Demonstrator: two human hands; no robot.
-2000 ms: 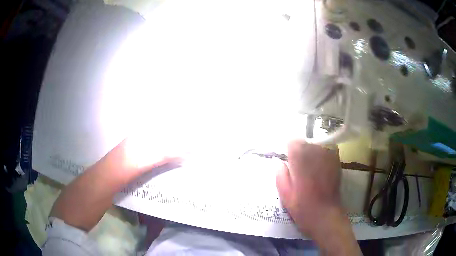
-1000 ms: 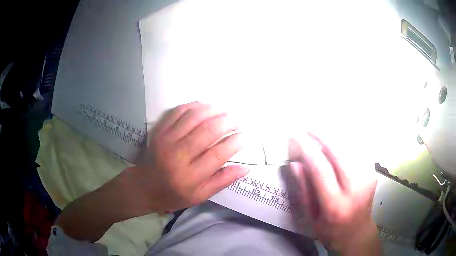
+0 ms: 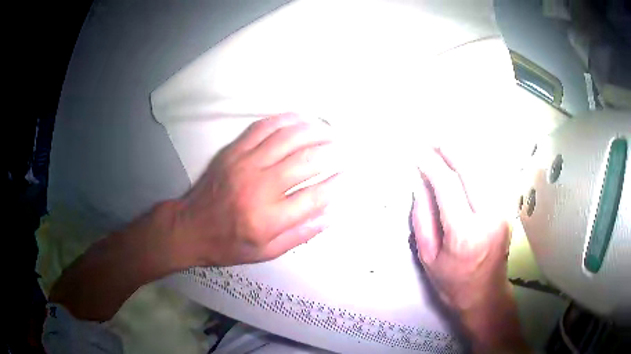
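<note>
A large cream-white garment piece (image 3: 228,83) lies spread over the pale table, and its middle is washed out by glare. My left hand (image 3: 263,187) lies on the cloth with its fingers spread, pointing right. My right hand (image 3: 463,242) rests palm down at the right part of the cloth, its fingertips fading into the glare. The hands are apart. Neither hand shows a grip on the cloth. The cloth's near edge between the hands is hard to make out.
The sewing machine's white head with a green panel (image 3: 605,207) stands at the right. A metal-framed plate (image 3: 536,79) is set in the table behind it. Ruler markings (image 3: 311,311) run along the table's near edge. Crumpled cream cloth (image 3: 152,318) hangs below at the left. Dark cables show at the lower right.
The cloth has shifted away from the near table edge and turned, its left corner now angled. Both hands have moved slightly away from me with it. The machine head shows more at the right.
</note>
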